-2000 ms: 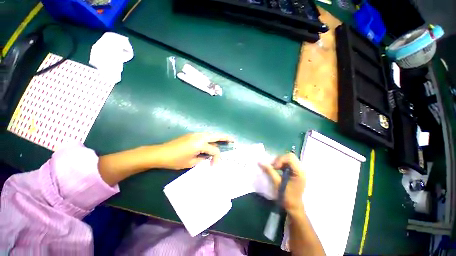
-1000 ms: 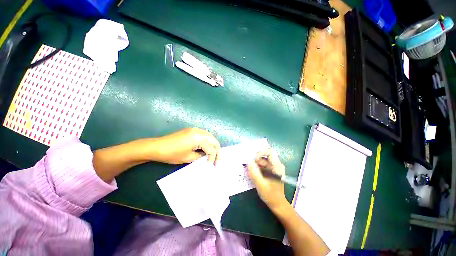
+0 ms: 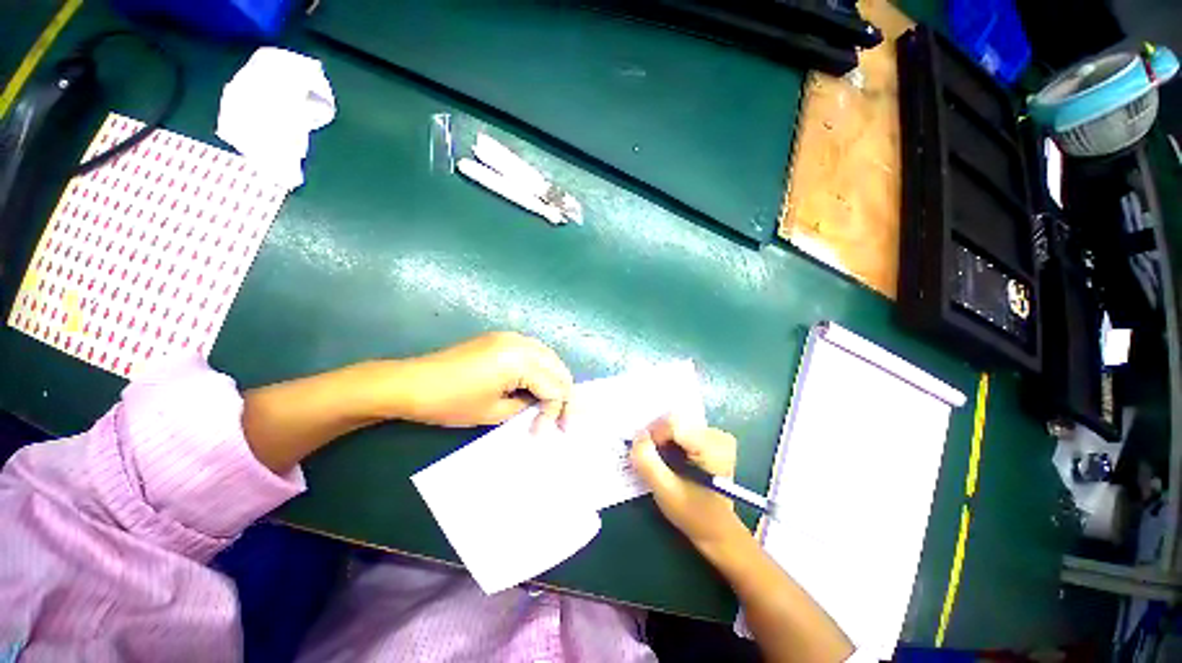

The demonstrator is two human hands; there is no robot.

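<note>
White paper slips (image 3: 512, 499) overlap on the green bench in front of me, with small dark handwriting near my right fingers. My left hand (image 3: 499, 378) rests at the upper left of the slips, fingers curled, fingertips on the paper; whether it pinches the paper I cannot tell. My right hand (image 3: 687, 477) holds a dark pen with a pale rear end (image 3: 739, 494), its tip side at the slips and its rear end over the notepad's edge. The large white notepad (image 3: 862, 473) lies to the right of my right hand.
A sticker sheet with red marks (image 3: 149, 246), a crumpled tissue (image 3: 272, 110) and a black cabled device (image 3: 39, 143) lie left. White-handled nippers (image 3: 512, 179) lie mid-bench. A dark green mat (image 3: 622, 104), wooden board (image 3: 843, 181) and black foam tray (image 3: 966, 194) lie beyond.
My right hand has moved left and down over the slips, and the pen has swung from pointing down to slanting right. The left hand has settled into a curl. The camera view has shifted slightly.
</note>
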